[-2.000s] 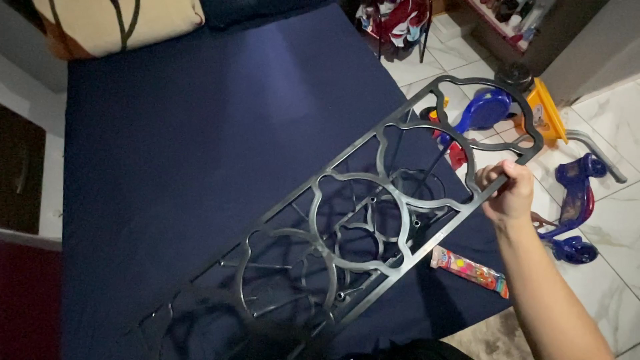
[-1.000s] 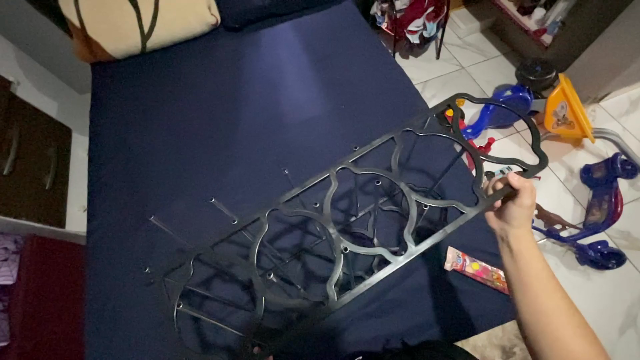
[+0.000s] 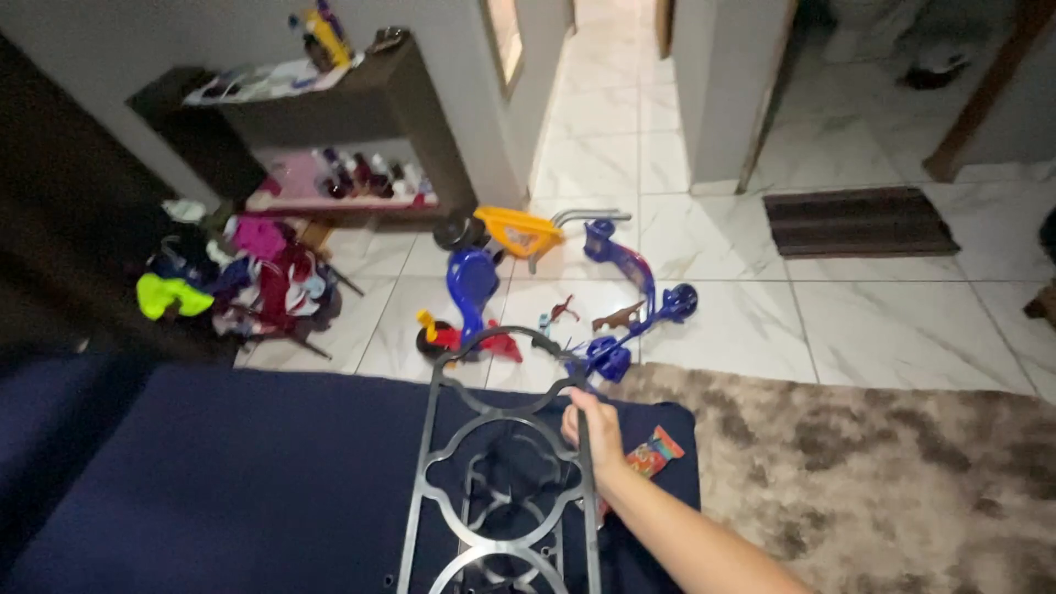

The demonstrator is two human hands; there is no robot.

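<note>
My right hand (image 3: 596, 431) grips the right side rail of a black frame (image 3: 495, 546) with round, scalloped openings, close to its far end. The frame extends from the bottom edge of the view over a bed with a dark blue sheet (image 3: 272, 478), and its far end reaches past the bed's edge. More dark bars show beneath its openings. Partly behind my right hand and forearm, a colourful printed packet (image 3: 656, 452) lies on the bed. My left hand is out of view.
On the tiled floor beyond the bed are a blue ride-on toy (image 3: 473, 285), an orange toy wheelbarrow (image 3: 521, 233), a blue scooter (image 3: 639, 272) and toy dinosaurs (image 3: 617, 317). Piled clothes (image 3: 276, 272) and a dark shelf (image 3: 433, 124) stand left. A mottled rug (image 3: 858, 470) lies right; a dark mat (image 3: 858, 223) lies farther off.
The view has swung strongly toward the floor and hallway. My right hand keeps its hold on the frame, which now points away from me rather than slanting across the view.
</note>
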